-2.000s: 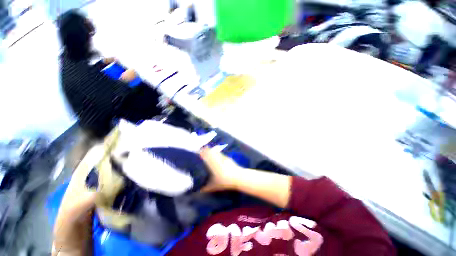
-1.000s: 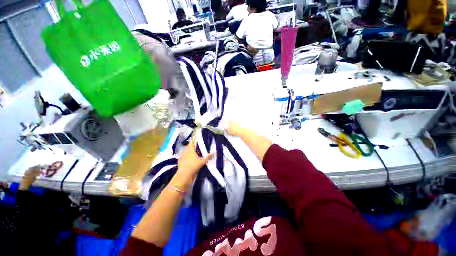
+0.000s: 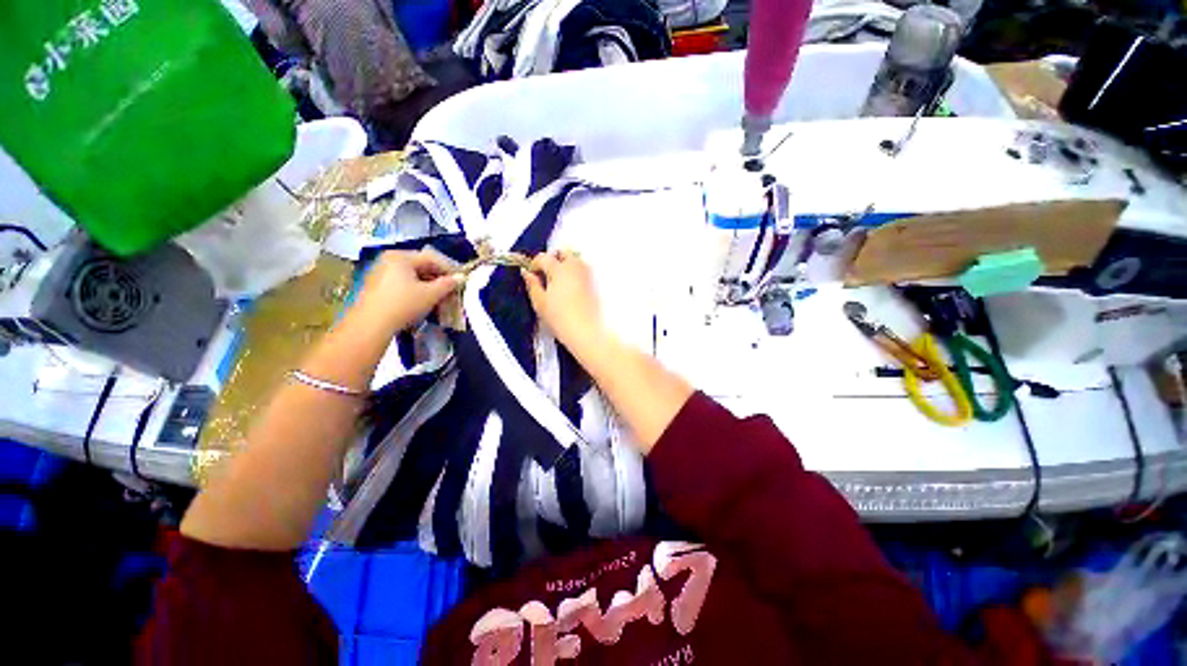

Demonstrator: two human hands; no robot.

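Note:
A bundle of navy-and-white striped strips [image 3: 482,449] lies on the white machine table and hangs over its front edge. A narrow brown bundle tie [image 3: 490,258] goes around its middle, with what looks like a knot on top. My left hand [image 3: 406,289] pinches the tie on the left of the knot. My right hand [image 3: 562,292] pinches it on the right. The part of the tie under the bundle is hidden.
The white sewing machine [image 3: 833,195] stands right of the bundle, with yellow-handled scissors [image 3: 940,380] and green-handled scissors [image 3: 982,377] by its base. A green bag [image 3: 143,117] hangs upper left. Blue crates [image 3: 384,601] are below the table. A grey machine motor [image 3: 124,306] is at left.
My left hand has moved from the lower part of the bundle up to the tie. Both hands now pinch the tie. The view has moved closer to the table.

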